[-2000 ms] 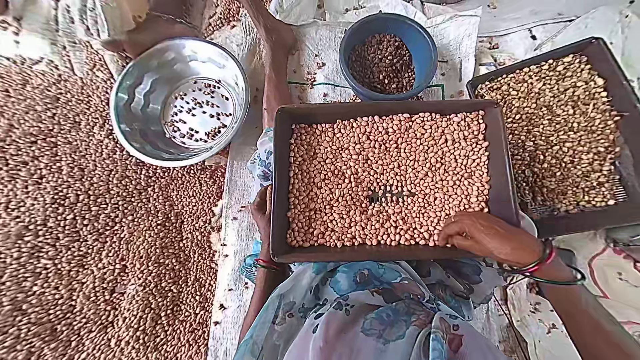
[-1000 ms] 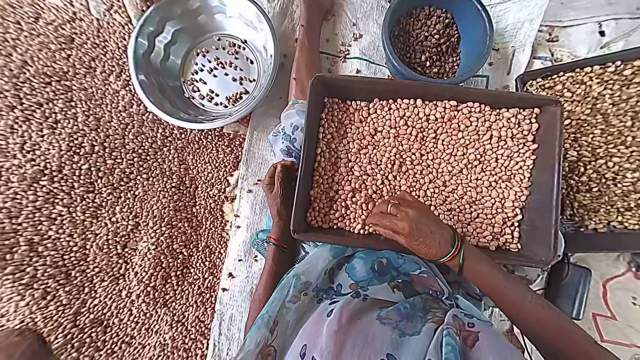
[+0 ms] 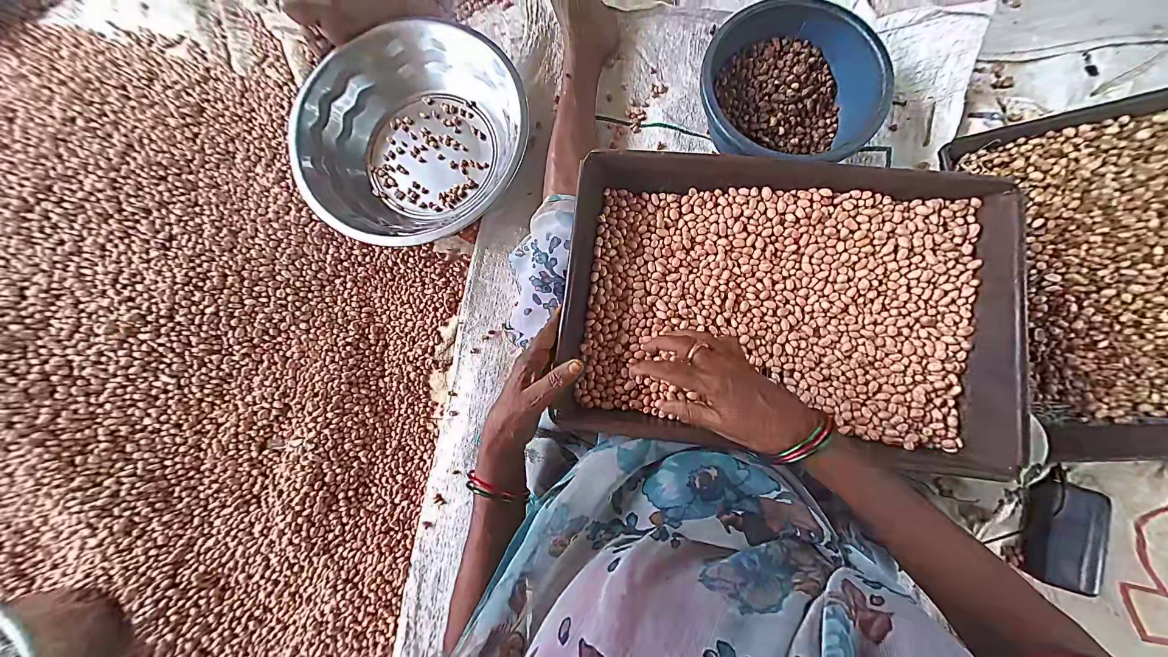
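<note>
A dark rectangular tray point(image 3: 993, 328) lies over my lap, its bottom covered by a layer of pinkish-brown shelled peanuts point(image 3: 803, 274). My left hand point(image 3: 529, 392) grips the tray's left wall near the lower corner, thumb on the rim and the other fingers mostly hidden behind it. Inside the tray, at its lower left, my right hand point(image 3: 730, 388) rests palm down on the peanuts with its fingers spread. Whether any nut is under its fingertips cannot be told.
A large heap of peanuts point(image 3: 210, 365) covers the left side. Beyond the tray stand a steel basin point(image 3: 319, 137) with scattered bits and a blue plastic bowl point(image 3: 865, 73) of dark kernels. At right is another tray point(image 3: 1095, 440) of paler nuts. A person's knee shows at lower left.
My right hand has moved left across the peanuts, from the tray's lower right to its lower left. My left thumb now shows on the tray's rim. The view has shifted.
</note>
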